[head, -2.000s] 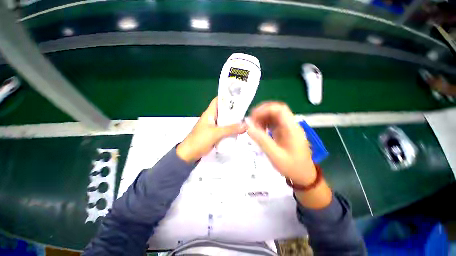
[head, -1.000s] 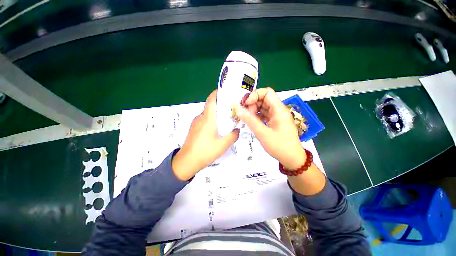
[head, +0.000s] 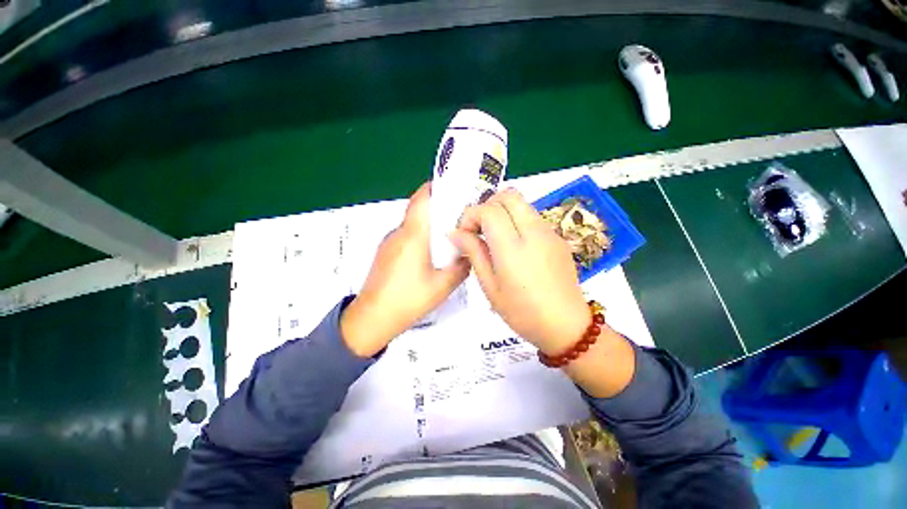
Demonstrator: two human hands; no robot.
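A white rounded handset [head: 465, 164] stands nearly upright above the printed paper sheet, with a dark display window facing right. My left hand [head: 403, 283] is closed around its lower end. My right hand [head: 522, 268] is at the handset's front below the window, its fingertips pressed together against the face. Its fingers hide the button area, and I cannot tell whether they pinch a small part. A blue tray [head: 622, 239] with a heap of small gold-tan parts lies just right of my right hand.
The printed paper [head: 288, 273] lies under my hands. A punched white strip [head: 186, 373] is at left. Bagged dark parts [head: 788, 211] lie at right. The green conveyor beyond carries a white device [head: 648, 87] and two more at far right. A blue stool [head: 820, 408] stands lower right.
My right hand has shifted slightly left and down over the handset's face, covering the button area. More of the blue tray shows. The device on the conveyor appears farther up and right.
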